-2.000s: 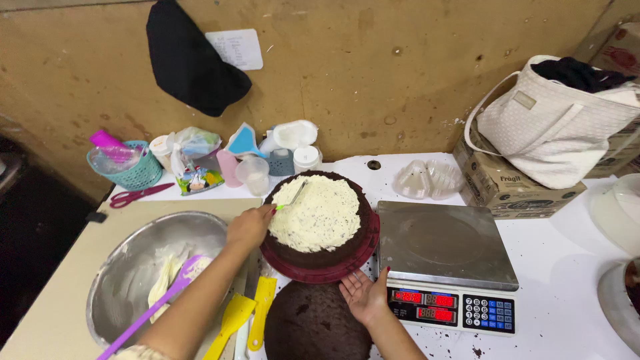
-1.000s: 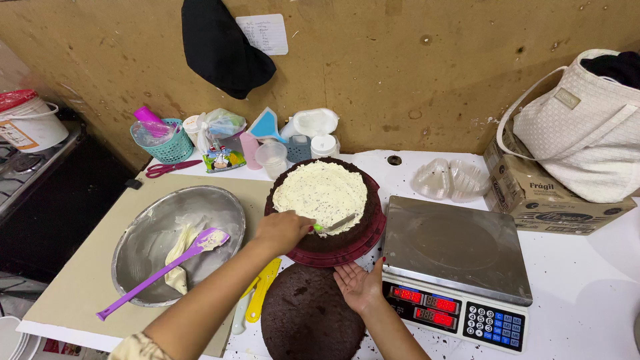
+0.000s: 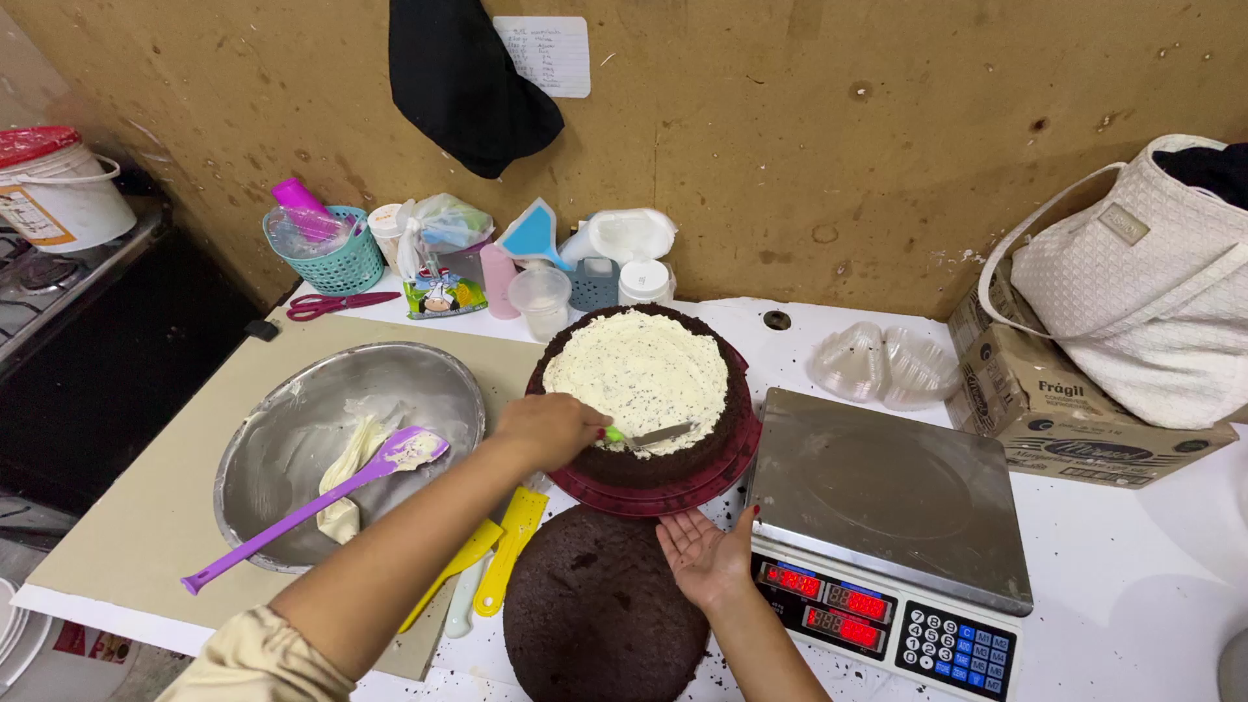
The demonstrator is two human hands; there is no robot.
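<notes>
My left hand [image 3: 551,431] is closed around the green handle of a small spatula [image 3: 663,435], its metal blade lying on the pale cream near the front of a chocolate cake [image 3: 639,380]. The cake stands on a dark red turntable [image 3: 673,495]. Palm up, my right hand [image 3: 707,556] has its fingertips at the turntable's front edge, fingers apart. Just below lies a round chocolate cake layer [image 3: 600,609]. A steel bowl [image 3: 283,429] at the left holds a piping bag with cream and a purple spatula [image 3: 302,517].
A digital scale [image 3: 887,497] stands to the right, beside a cardboard box [image 3: 1063,409] bearing a white bag [image 3: 1141,273]. Yellow scrapers [image 3: 509,551] lie between bowl and cake layer. Behind are a teal basket [image 3: 336,258], red scissors [image 3: 341,304], cups and plastic containers [image 3: 858,363].
My left hand with the small spatula has moved from the left side of the cake's top to its front. My right hand stays by the turntable's front edge. The view has shifted.
</notes>
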